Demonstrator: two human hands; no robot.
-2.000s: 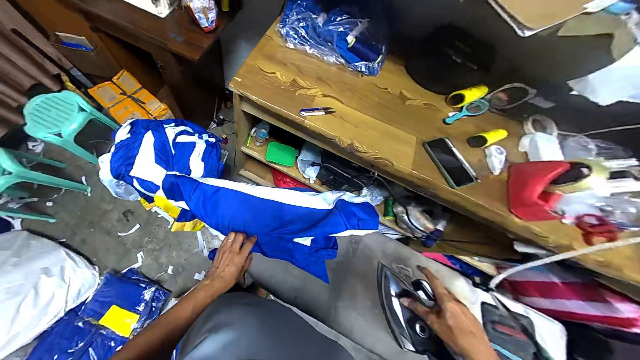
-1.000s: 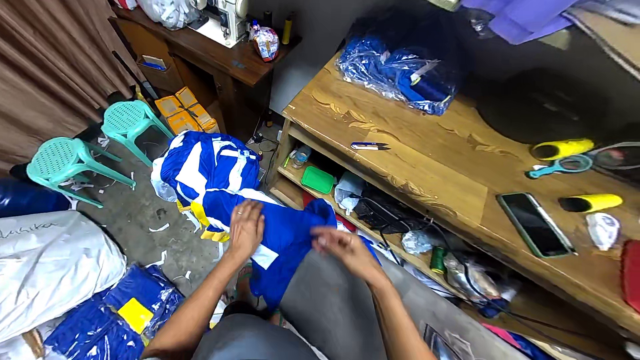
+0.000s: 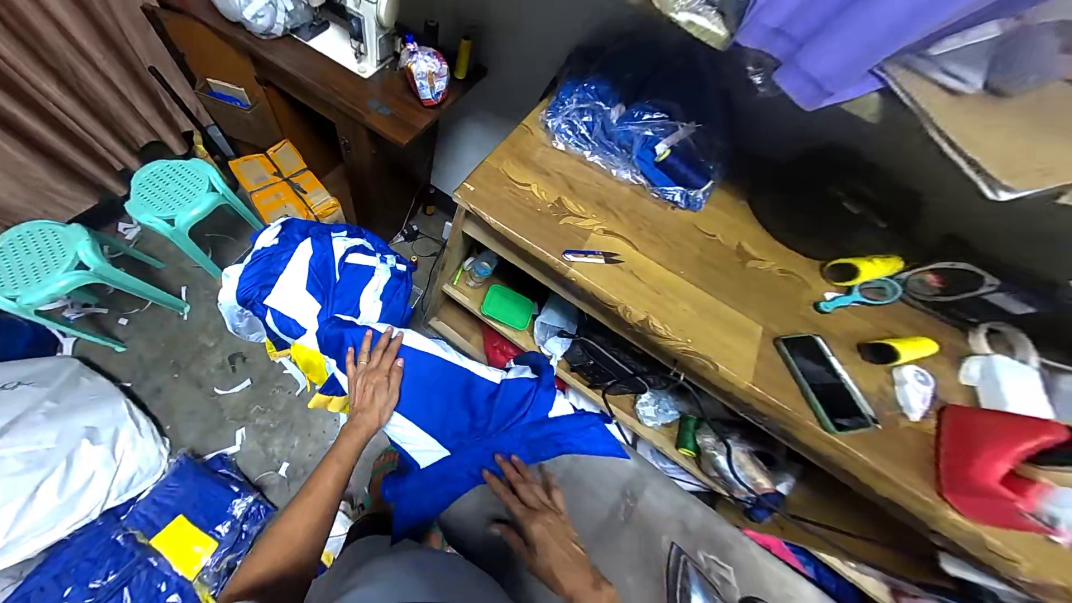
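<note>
My left hand (image 3: 374,381) lies flat with fingers spread on a blue and white fabric piece (image 3: 469,394) that is draped over the grey ironing surface (image 3: 603,502). My right hand (image 3: 536,519) rests palm down, fingers apart, its fingertips at the near edge of the same fabric. Beyond my left hand the cloth meets a large bundle of blue and white fabric (image 3: 335,276). An iron (image 3: 695,578) shows only partly at the bottom edge, to the right of my right hand.
A wooden cabinet (image 3: 670,310) runs along the right, bearing thread snips (image 3: 592,256), a phone (image 3: 825,381), yellow thread spools (image 3: 898,350) and a plastic bag of blue cloth (image 3: 636,142). Green stools (image 3: 176,193), a white sack (image 3: 67,452) and packed blue garments (image 3: 193,519) stand or lie at left.
Two seconds ago my right hand was on the iron; it has since come over to the fabric. The fabric's near part, bunched up one second ago, now lies more spread out.
</note>
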